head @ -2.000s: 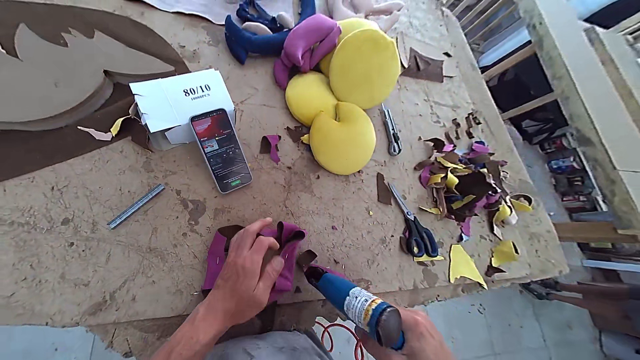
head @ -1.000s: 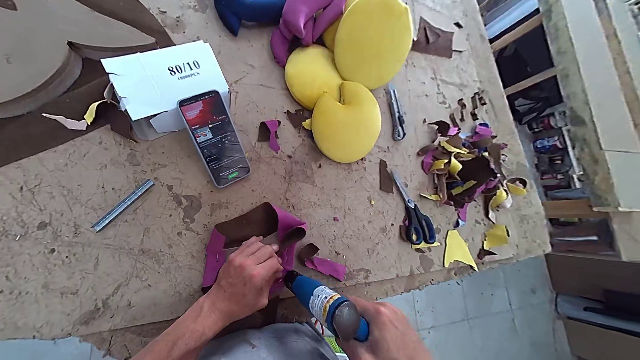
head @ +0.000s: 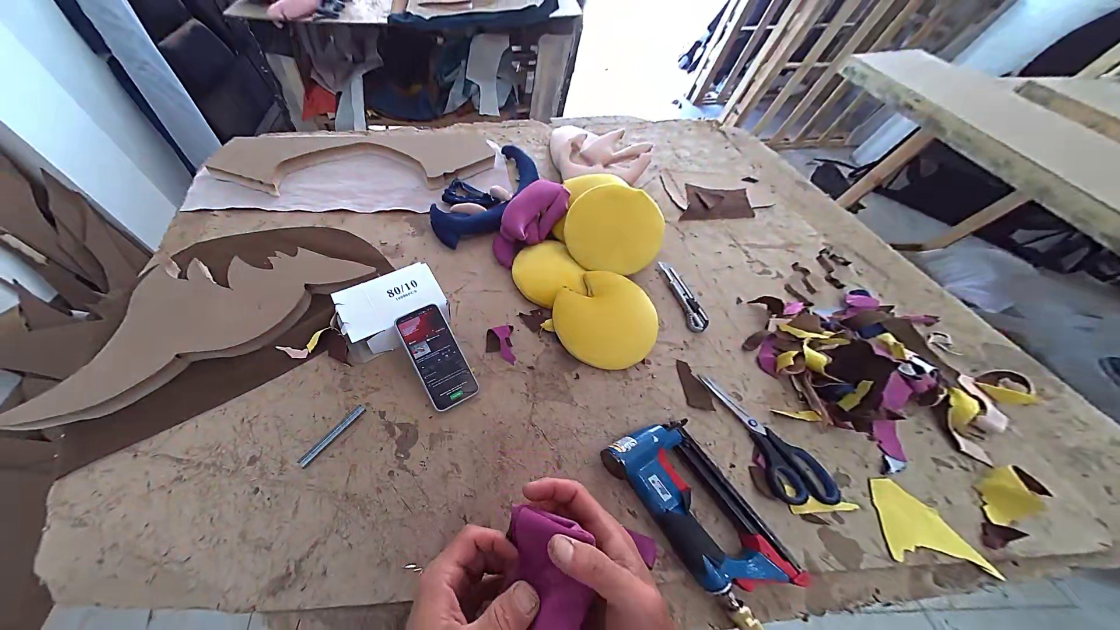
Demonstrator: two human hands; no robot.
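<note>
Both my hands grip a purple fabric-covered piece (head: pixel 556 569) near the table's front edge. My left hand (head: pixel 477 577) holds its left side, and my right hand (head: pixel 604 560) pinches its top and right side. To the right lies a blue pneumatic staple gun (head: pixel 687 507), touched by neither hand. Black-handled scissors (head: pixel 774 446) rest beyond it, and a utility knife (head: pixel 684 296) lies farther back. A strip of staples (head: pixel 332 436) is at the left. Yellow padded rounds (head: pixel 605 319) and a purple padded piece (head: pixel 531 217) are grouped at the middle back.
A phone (head: pixel 437 357) leans on a white box (head: pixel 389 302). Brown board cutouts (head: pixel 219 324) lie at the left. Fabric scraps (head: pixel 857 367) are heaped at the right, with a yellow scrap (head: pixel 923 525) nearer the front. A wooden structure (head: pixel 989 105) stands beyond the table.
My right hand has let go of the staple gun, which now lies on the table, and has taken hold of the purple piece. The view has tilted up.
</note>
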